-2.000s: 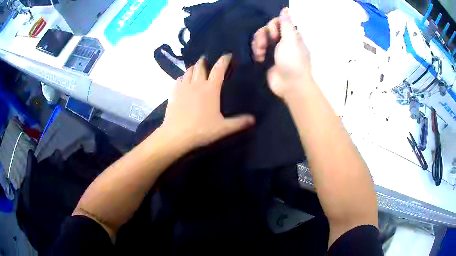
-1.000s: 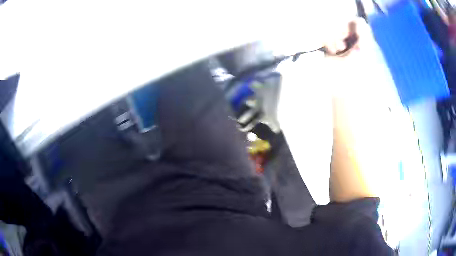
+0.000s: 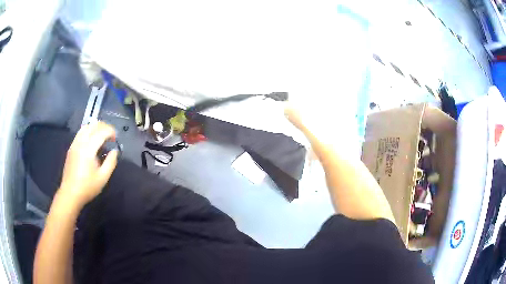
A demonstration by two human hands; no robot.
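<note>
A large overexposed white shape, perhaps pale cloth, fills the top middle, with a dark band along its lower edge. My right hand is at its lower right edge, mostly lost in glare; its grip cannot be made out. My left hand is at the left, fingers curled near a small dark thing below a slotted metal bracket. Whether it holds that thing is unclear. Black cloth covers the lower left, by my lap.
An open brown cardboard box with mixed small items stands at the right, beside a white curved edge with a round sticker. Red and yellow items, black cord loops and a white label lie in the middle.
The view has swung away from the sewing table to the area with the cardboard box. My left hand, out of view one second ago, now shows at the left. My right hand appears lower and further left.
</note>
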